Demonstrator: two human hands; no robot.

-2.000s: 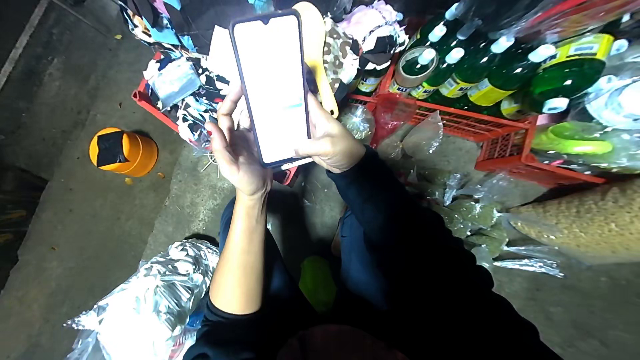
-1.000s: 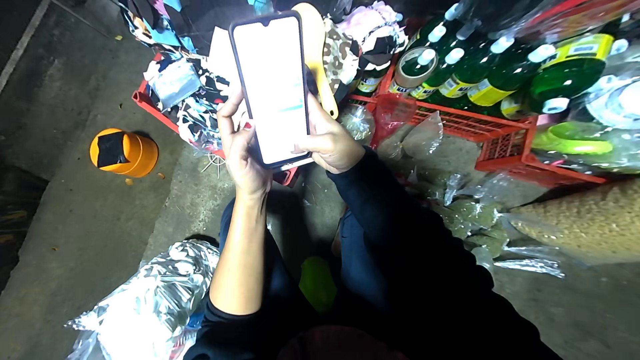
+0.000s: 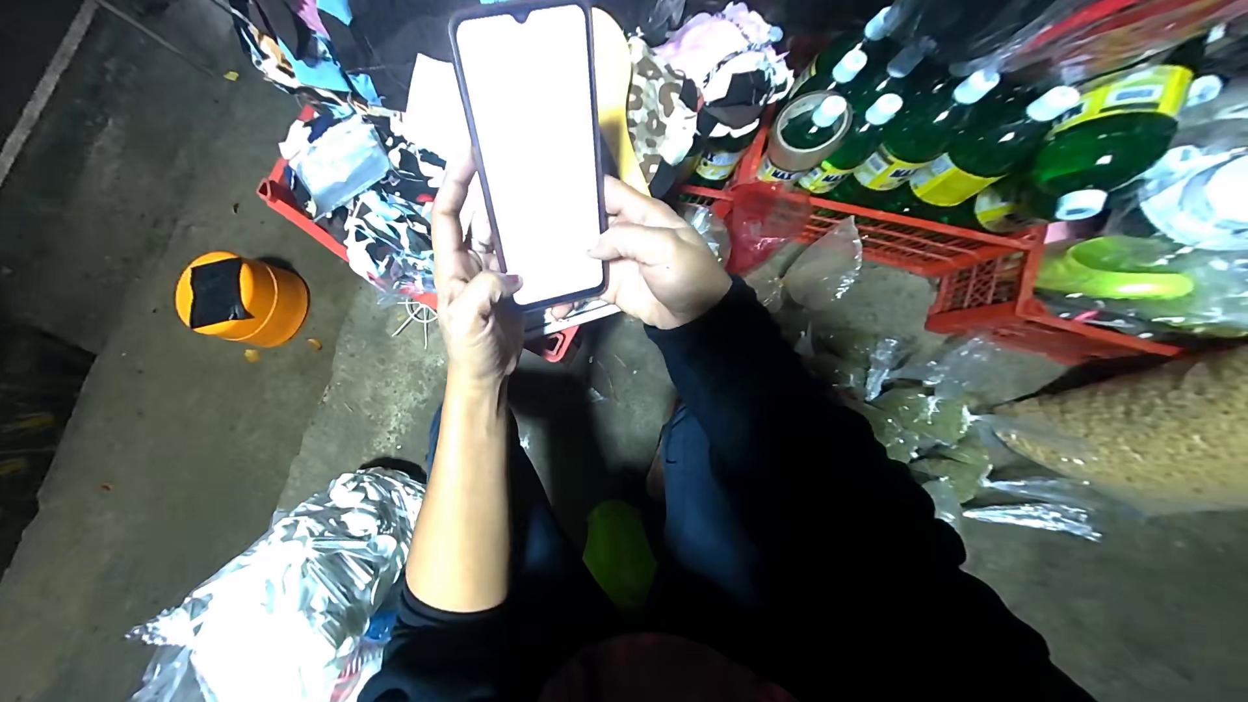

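Observation:
A smartphone [image 3: 534, 156] with a bright, washed-out screen is held upright between both my hands at the top centre. My left hand [image 3: 475, 283] grips its left edge and lower left corner, the thumb at the bottom of the screen. Around the lower right edge is my right hand [image 3: 658, 253], its thumb over the screen's border. Under the phone's lower end a pale flat object [image 3: 575, 317] shows partly. Behind the phone lies a yellow object [image 3: 614, 97], mostly hidden, beside patterned cloth [image 3: 658, 107].
Red plastic crates [image 3: 926, 239] with green bottles [image 3: 1107, 146] stand at the right, near a clear bag of tan pellets [image 3: 1141, 429]. An orange container [image 3: 278, 302] is on the concrete floor at the left. A shiny plastic bag [image 3: 302, 575] lies lower left; small filled bags [image 3: 926, 414] lie at centre right.
The left thumb has come onto the lower left of the phone from beside it. The right hand and the phone have hardly moved.

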